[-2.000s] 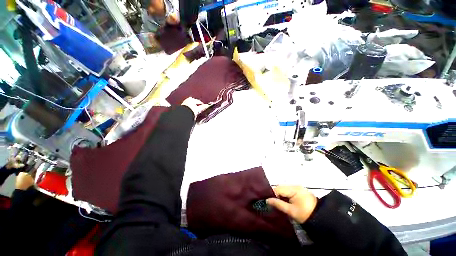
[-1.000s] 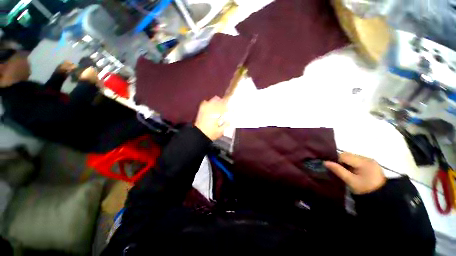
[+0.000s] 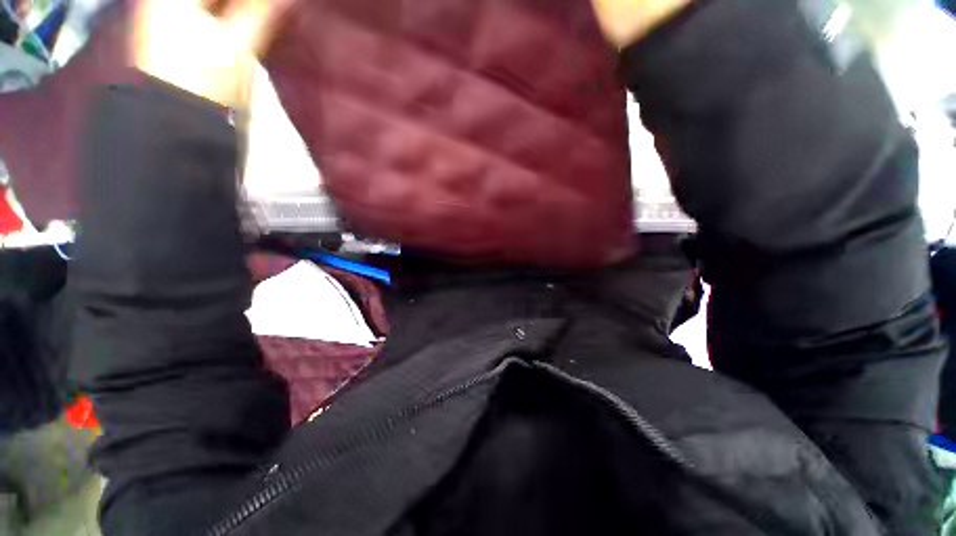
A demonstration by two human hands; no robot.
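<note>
A maroon quilted panel (image 3: 451,136) hangs at the top centre over the table's front edge, its lower part blurred and its top cut off by the picture's edge. My left hand (image 3: 199,42) is at the top left, overexposed and blurred, at the panel's upper left edge and holding it. My right hand (image 3: 639,16) is at the panel's upper right edge; only its lower part shows and its fingers are cut off, but the panel is held up at that side.
The table's ruler-marked front edge (image 3: 299,216) runs behind the panel. Another maroon piece (image 3: 42,147) lies at the far left. Below the table, maroon quilted fabric (image 3: 314,372) with a white part (image 3: 304,304) shows beside my black jacket. A blue strip (image 3: 351,267) is near it.
The view has tipped down toward my jacket. The left hand has gone from the loose maroon pieces to the quilted panel, which is now raised between both hands. The scissors are out of view.
</note>
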